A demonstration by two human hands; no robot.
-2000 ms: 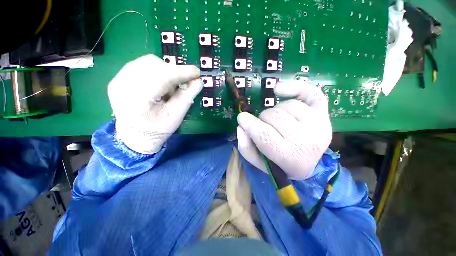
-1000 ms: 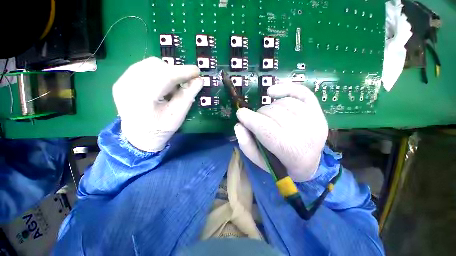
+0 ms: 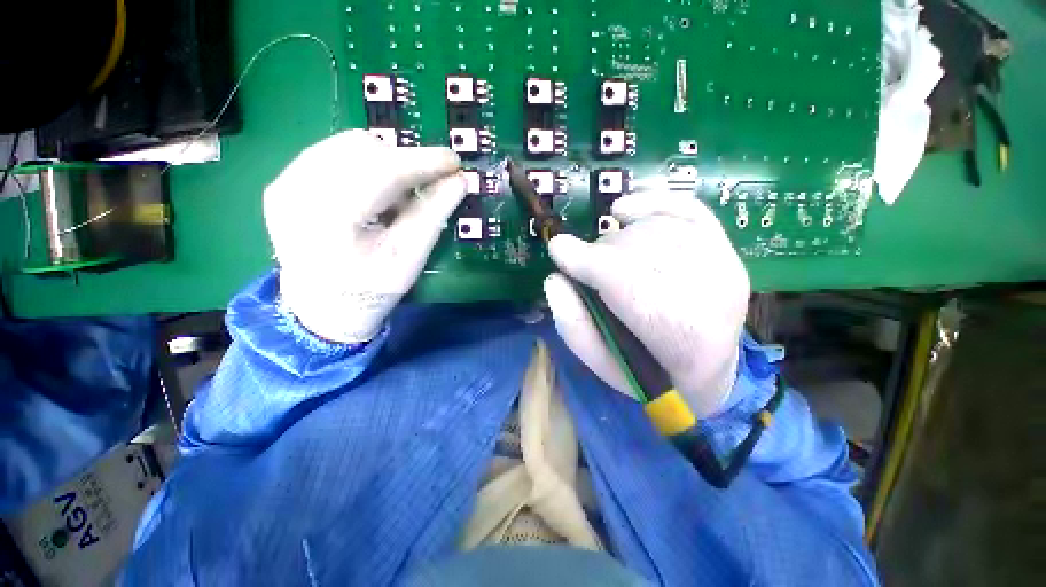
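My gloved right hand (image 3: pixel 665 292) holds the soldering iron (image 3: pixel 587 300), its tip pointing up-left at the circuit board (image 3: pixel 780 126) between two columns of black transistors (image 3: pixel 540 140). My gloved left hand (image 3: pixel 356 235) has thumb and index finger pinched together just left of the iron tip. Solder wire (image 3: pixel 287 38) loops from the solder spool (image 3: pixel 48 216) to behind my left hand. The wire end at the fingertips is too fine to see clearly. The board lies flat on the green mat. My left hand covers part of the leftmost transistor column.
A white cloth (image 3: pixel 906 109) lies at the board's right edge, beside a dark iron rest (image 3: pixel 958 80) with cables. A black round duct (image 3: pixel 52 52) and black base (image 3: pixel 184 92) stand at upper left. The mat's front edge (image 3: pixel 207 300) runs along my body. A box marked AGV (image 3: pixel 86 516) is at lower left.
The board appears slightly further left and up in view. The iron tip has shifted slightly left, and its yellow-banded rear end has moved a little. Both hands keep their grips.
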